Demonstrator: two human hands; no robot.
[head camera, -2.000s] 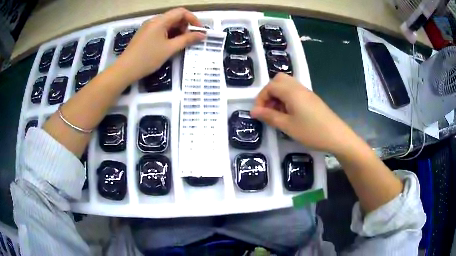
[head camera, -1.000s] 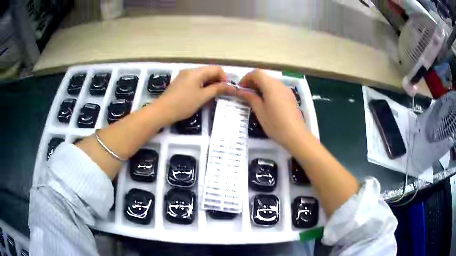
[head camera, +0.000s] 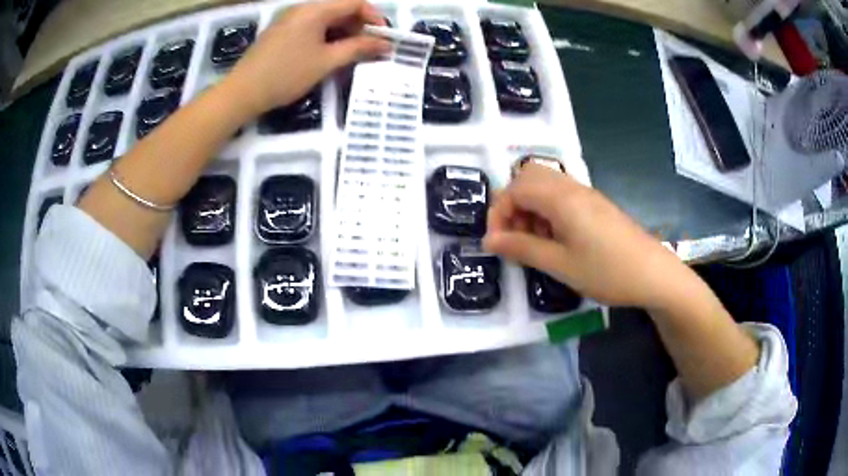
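My left hand (head camera: 311, 51) pinches the top end of the label sheet (head camera: 379, 177), a long white strip with rows of small dark print lying over the tray's middle column. My right hand (head camera: 563, 228) is over the right part of the tray, thumb and forefinger together at the right edge of a glossy black device unit (head camera: 470, 277). A small pale label seems to be at the fingertips, on or just above this unit's upper edge. The unit above it (head camera: 458, 202) has a white label along its top. The foam tray (head camera: 372, 335) holds black units in pockets.
Green tape (head camera: 576, 325) marks the tray's near right corner. Right of the tray are a smartphone (head camera: 711, 112) on printed paper sheets (head camera: 683, 144), a white cable (head camera: 760, 200) and a desk fan (head camera: 818, 121). A pale wooden shelf (head camera: 121, 33) runs behind.
Both hands were together at the sheet's top end. My right hand has moved toward the near right units, while my left hand still holds the sheet. The view has shifted, so the tray sits higher.
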